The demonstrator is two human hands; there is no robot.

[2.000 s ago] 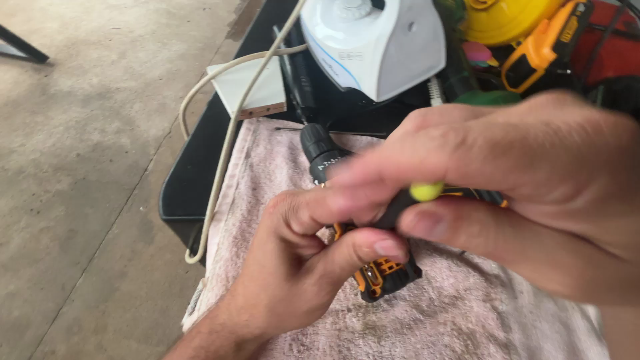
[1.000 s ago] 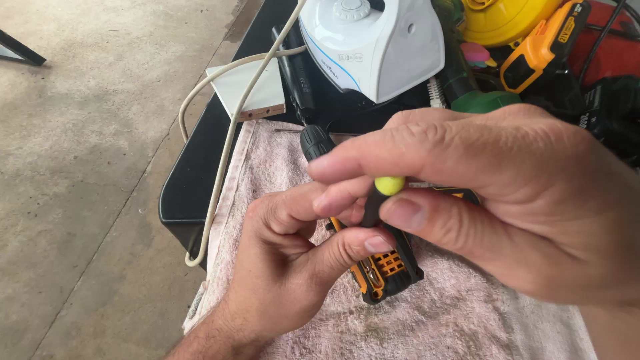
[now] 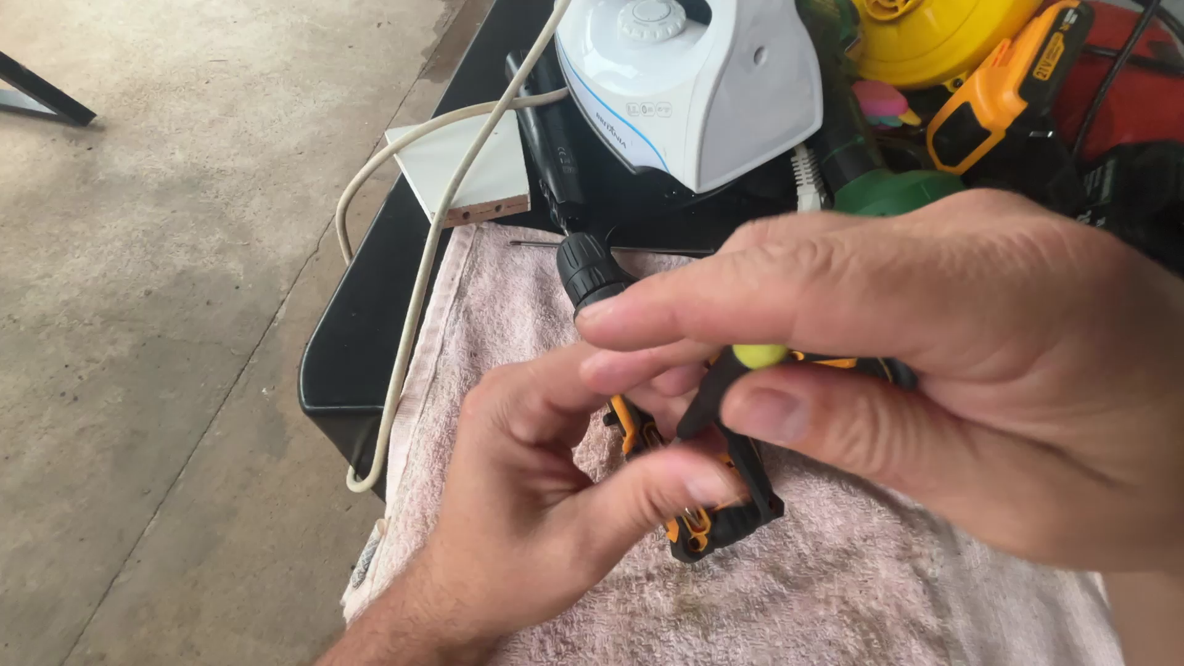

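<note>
A cordless drill (image 3: 726, 527) with black and orange housing lies on a pink towel (image 3: 814, 592), its black chuck (image 3: 589, 268) toward the upper left. Above the drill, my right hand (image 3: 943, 370) grips the black handle of a small hand tool, likely a screwdriver (image 3: 717, 393), between thumb and fingers; its end is yellow-green. My left hand (image 3: 573, 481) has its thumb and fingertips around the lower part of that handle. The tool's tip and the middle of the drill are hidden behind my hands.
A white clothes iron (image 3: 694, 102) stands at the back on a black surface (image 3: 342, 370), its beige cord (image 3: 421, 268) looping over the left edge. Beside it are a white board (image 3: 472, 166) and a black tool (image 3: 555, 139). A yellow-and-black battery pack (image 3: 1008, 83) lies at the upper right.
The fingers of my right hand have shifted a little around the handle. Both hands stay over the drill, which lies in the same place.
</note>
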